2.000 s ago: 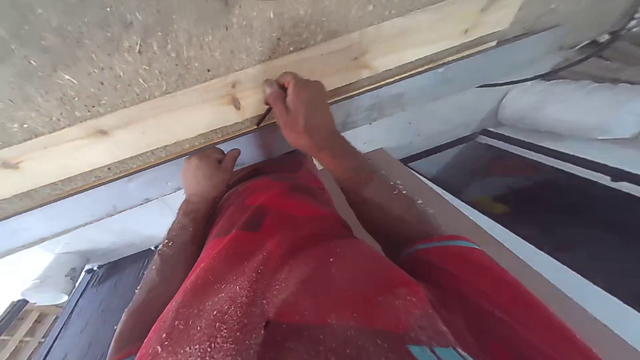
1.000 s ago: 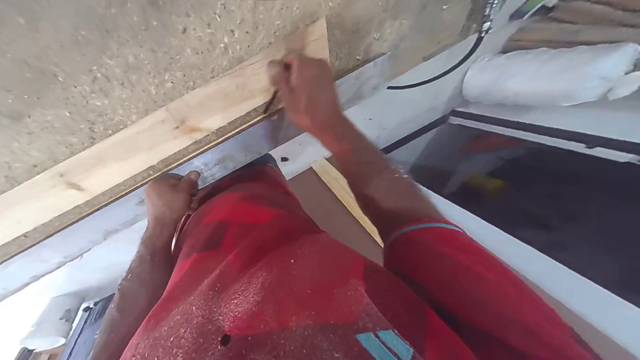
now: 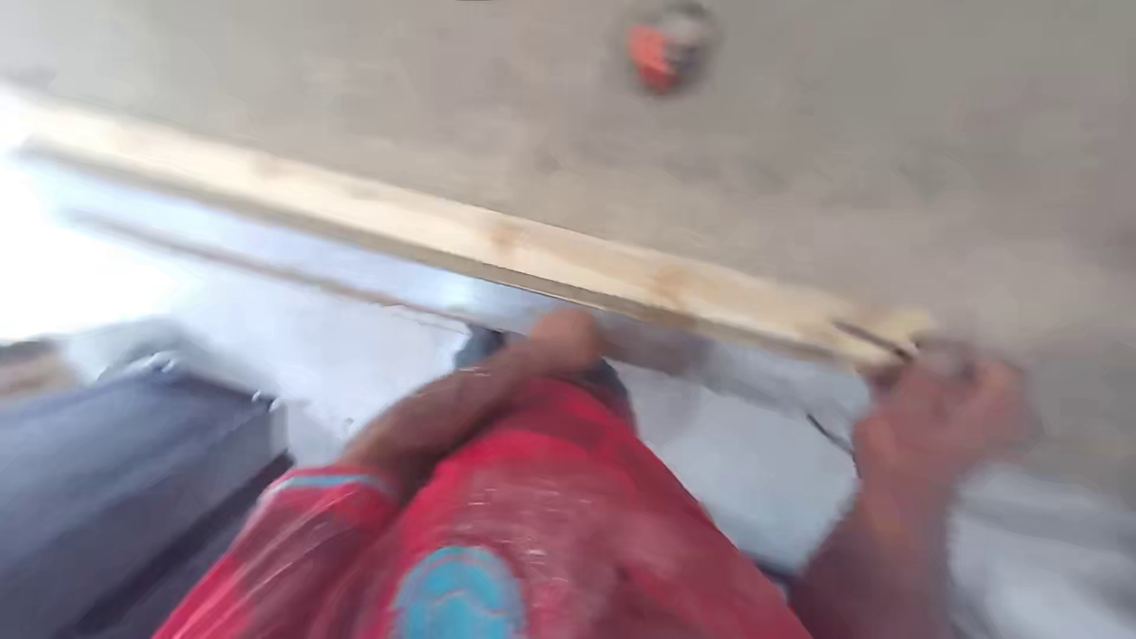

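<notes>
A long pale wooden board [image 3: 586,266] with knots lies across a sawdust-covered surface, slanting down from upper left to right. At its right end my right hand [image 3: 941,408] holds a thin dark marking tool, perhaps a pencil, whose tip lies over the wood. My left hand [image 3: 568,342] is near the board's lower edge, at the middle, close to my body; blur hides whether its fingers grip anything. A narrow strip of the surface's edge shows between the board and my red shirt.
A blurred orange and grey object [image 3: 661,53], kind unclear, rests on the surface beyond the board. At lower left stands a dark box-like object [image 3: 133,470]. A thin dark cord [image 3: 830,435] shows left of my right wrist.
The view has swung strongly toward the left. My right hand has moved to the board's end with the thin dark tool still in it. The orange and grey object has come into view.
</notes>
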